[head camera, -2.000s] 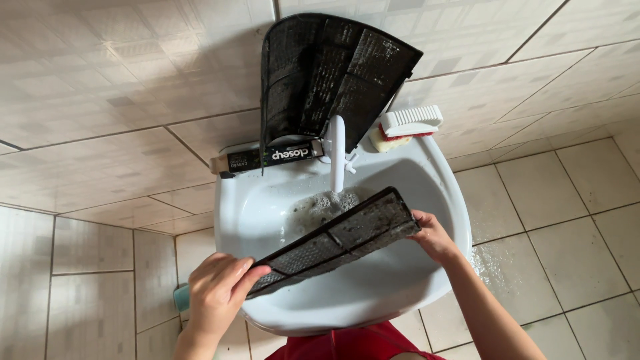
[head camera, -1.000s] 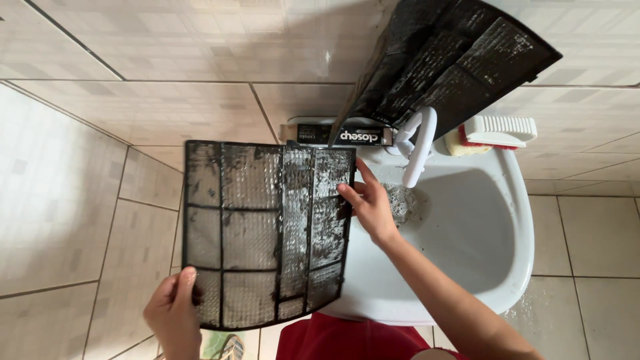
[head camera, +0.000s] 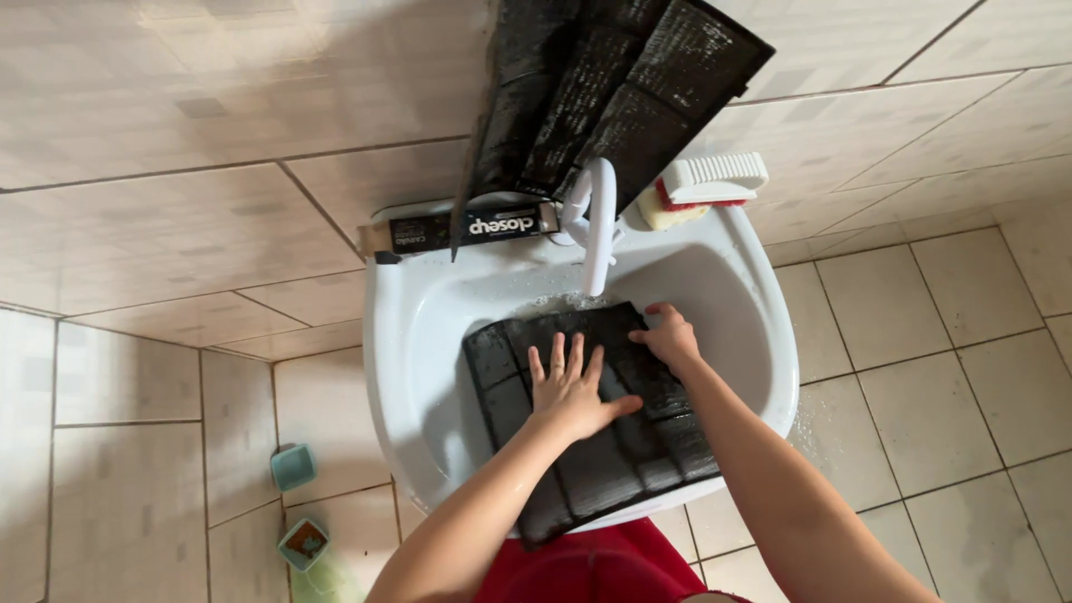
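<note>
A wet black mesh filter panel with a ribbed frame (head camera: 603, 477) lies in the white washbasin (head camera: 775, 335), its near edge over the basin's front rim. My left hand (head camera: 574, 389) rests flat on the mesh with its fingers spread. At the panel's far right corner is my right hand (head camera: 670, 339), fingers bent around the edge. Behind the white tap (head camera: 597, 226), a second black filter panel (head camera: 645, 92) leans against the tiled wall. Some water and bubbles show below the tap's spout.
A Closeup toothpaste box (head camera: 469, 228) lies on the basin's back left ledge. On the right ledge, a white-handled brush with red bristles (head camera: 716, 177) sits on a pale yellow block (head camera: 666, 213). Two small blue-green containers (head camera: 293, 467) (head camera: 304, 544) stand on the floor at left.
The panel was held up, left of the basin, one second ago; now it lies in the basin. My left hand has moved from its lower left corner onto its mesh.
</note>
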